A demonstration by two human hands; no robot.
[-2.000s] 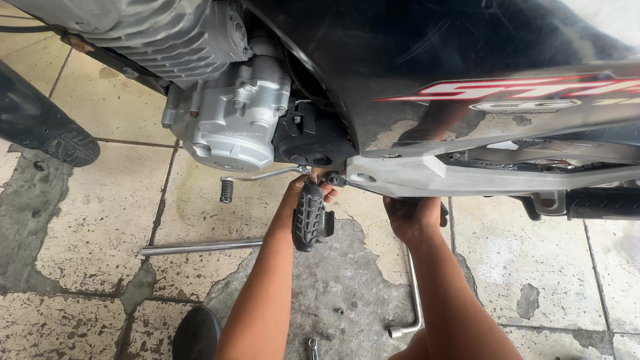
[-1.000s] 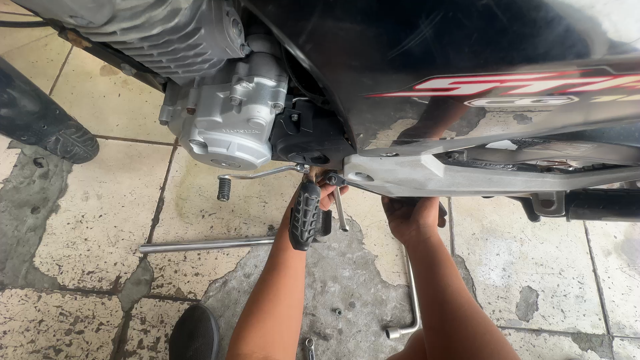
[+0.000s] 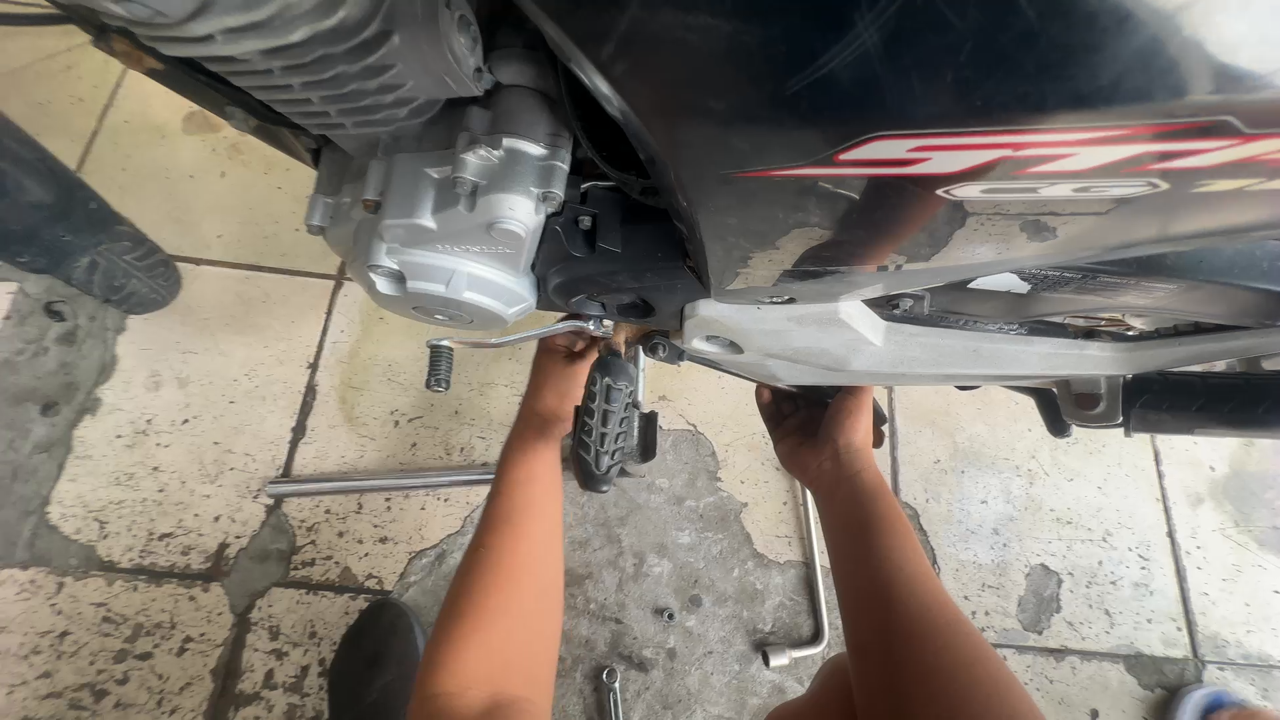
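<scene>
My left hand (image 3: pixel 560 385) reaches under the motorcycle between the bent gear shift lever (image 3: pixel 510 338) and the rubber-covered footpeg (image 3: pixel 604 425); its fingertips are hidden, so its grip cannot be told. A thin metal tool shaft (image 3: pixel 640 375) shows just right of the footpeg, its ends hidden. Beneath the grey frame cover (image 3: pixel 800 340), my right hand (image 3: pixel 825 430) is raised palm up with its fingers bent round a dark part at the underside; what that part is cannot be told. The silver engine case (image 3: pixel 450 240) is above and left of my left hand.
On the tiled floor lie a long metal bar (image 3: pixel 380 483), an L-shaped socket wrench (image 3: pixel 818 580), a small nut or socket (image 3: pixel 668 615) and a wrench (image 3: pixel 611 690). The front tyre (image 3: pixel 90 230) is at the left; a dark shoe (image 3: pixel 375 655) stands below.
The metal tool shaft at my left hand, slanted down beside the footpeg a second ago, now stands nearly upright close to it. My left hand has shifted left. My right hand stays under the frame cover.
</scene>
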